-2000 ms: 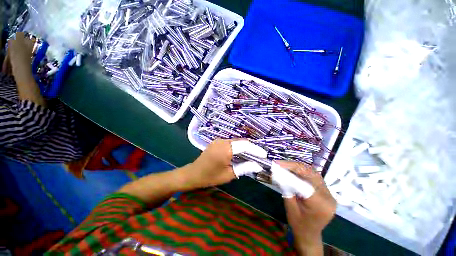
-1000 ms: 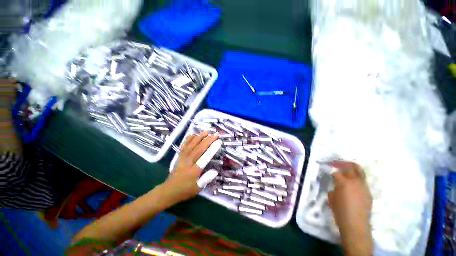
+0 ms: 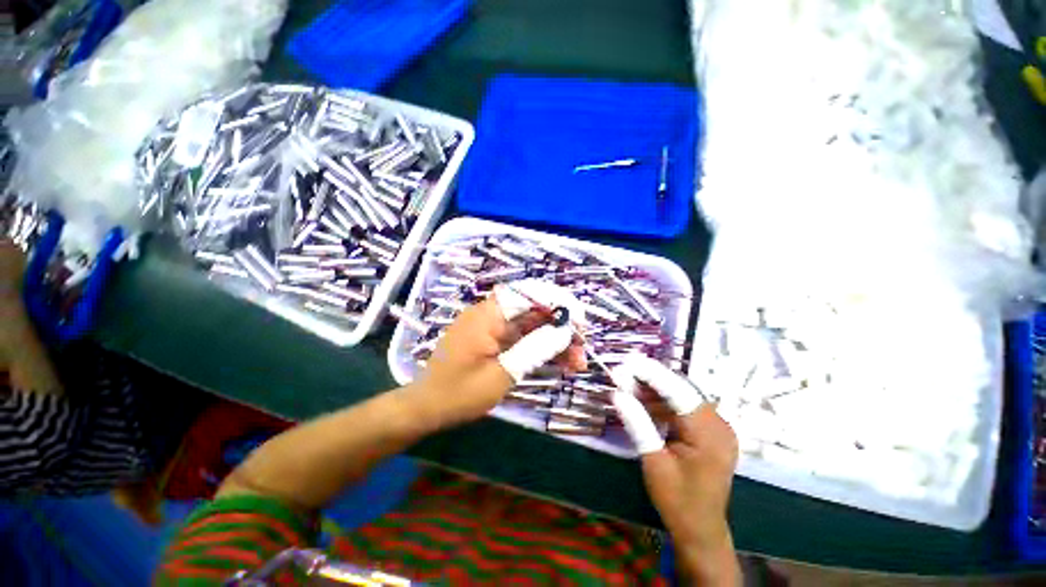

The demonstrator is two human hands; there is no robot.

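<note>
My left hand (image 3: 488,350), with white finger covers, is over the small white tray (image 3: 404,361) and pinches a small part with a dark round end (image 3: 560,314). My right hand (image 3: 677,430), also with white finger covers, is just right of it and holds a thin pale stem (image 3: 599,362) that points toward the left fingertips. Whether the two parts touch is hidden by the fingers. The tray below holds a heap of part-assembled silver and dark red pieces (image 3: 625,296). The blue tray (image 3: 516,149) behind holds two thin-stemmed inserts (image 3: 663,172).
A large white tray (image 3: 442,189) of silver metal tubes (image 3: 361,189) under clear plastic stands left. At right, a white tray (image 3: 975,482) holds small white fittings (image 3: 780,361) and a plastic bag (image 3: 849,149). Another blue tray (image 3: 373,40) lies at the back. A person's arm (image 3: 25,327) is at far left.
My right hand has left the white fittings and come beside my left hand. My left hand has lifted from the heap and holds a part. The blue tray shows fewer inserts.
</note>
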